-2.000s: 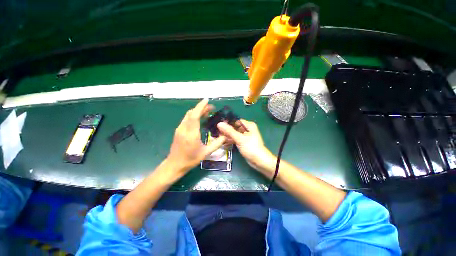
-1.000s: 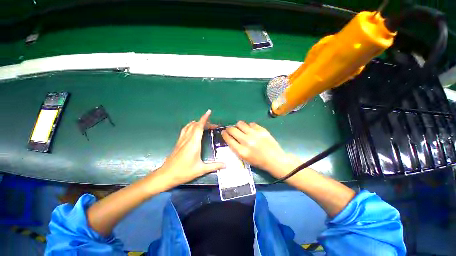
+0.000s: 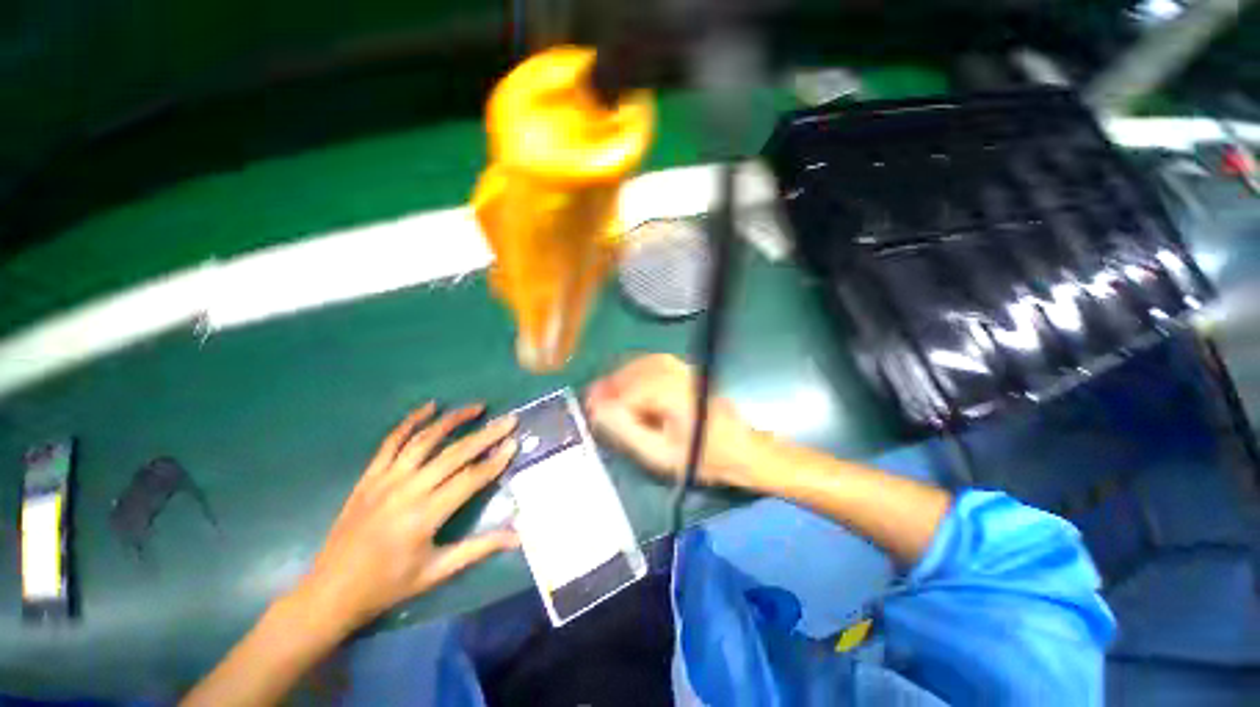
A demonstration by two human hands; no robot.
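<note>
A phone assembly [image 3: 578, 518] lies tilted on the green mat at the front edge, its large lower part white and its upper end covered in black. My left hand [image 3: 422, 504] lies spread beside it, fingertips on its upper left edge and thumb at its left side. My right hand [image 3: 650, 412] is blurred, fingers curled, just right of the phone's top end; whether it holds something small cannot be told. The yellow-orange electric screwdriver [image 3: 553, 207] hangs tip down above the phone's top end, held by neither hand.
A round speckled dish [image 3: 666, 269] lies behind my right hand. A shiny black blister tray [image 3: 981, 249] is at the right. A black cable [image 3: 714, 304] hangs in front of my right forearm. A loose black cover [image 3: 155, 497] and another phone [image 3: 46, 532] lie at far left.
The view has turned right. My right hand has come off the phone's top to its right side. My left hand has flattened and spread at its left edge. The screwdriver now hangs nearer the phone.
</note>
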